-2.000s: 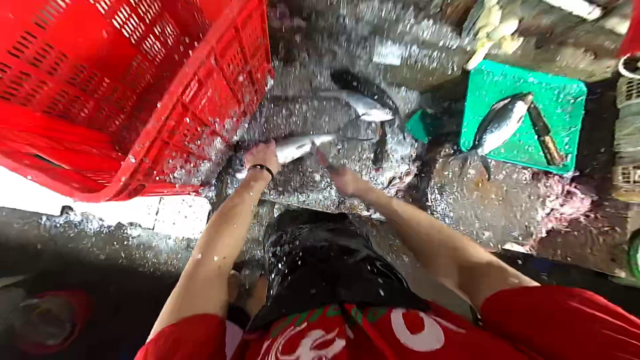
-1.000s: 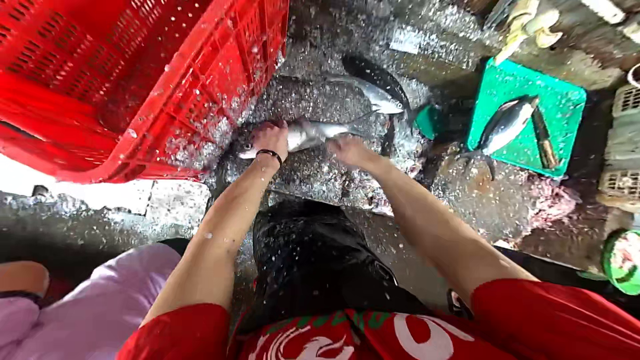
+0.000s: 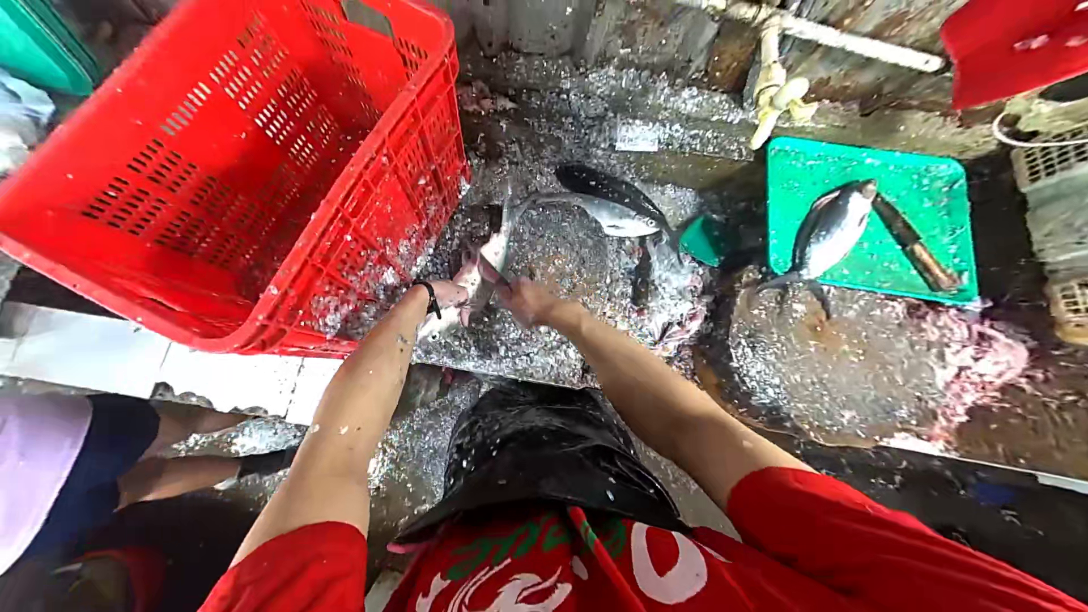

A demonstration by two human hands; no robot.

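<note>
On a scale-strewn, round cutting surface (image 3: 565,263) lies a fish (image 3: 489,276), pale side up, its tail pointing away from me. My left hand (image 3: 450,299), with a black band at the wrist, grips it near the head end. Closed around a tool, probably a knife (image 3: 493,274), is my right hand (image 3: 527,302); the dark blade meets the fish's side. Beyond and to the right, a silvery fish (image 3: 616,217) lies beside a darker one (image 3: 608,183). Another fish (image 3: 833,229) and a wooden-handled knife (image 3: 914,246) rest on a green plastic board (image 3: 918,174).
A large red plastic crate (image 3: 340,229) stands close on my left. White pipe with a tap (image 3: 773,85) runs along the back. A second round block (image 3: 833,365) holds pink scraps at right. At lower left is another person (image 3: 85,459).
The fish under my hands has turned from lying sideways to having its tail point away from me. My hands are closer together on it. The view has shifted.
</note>
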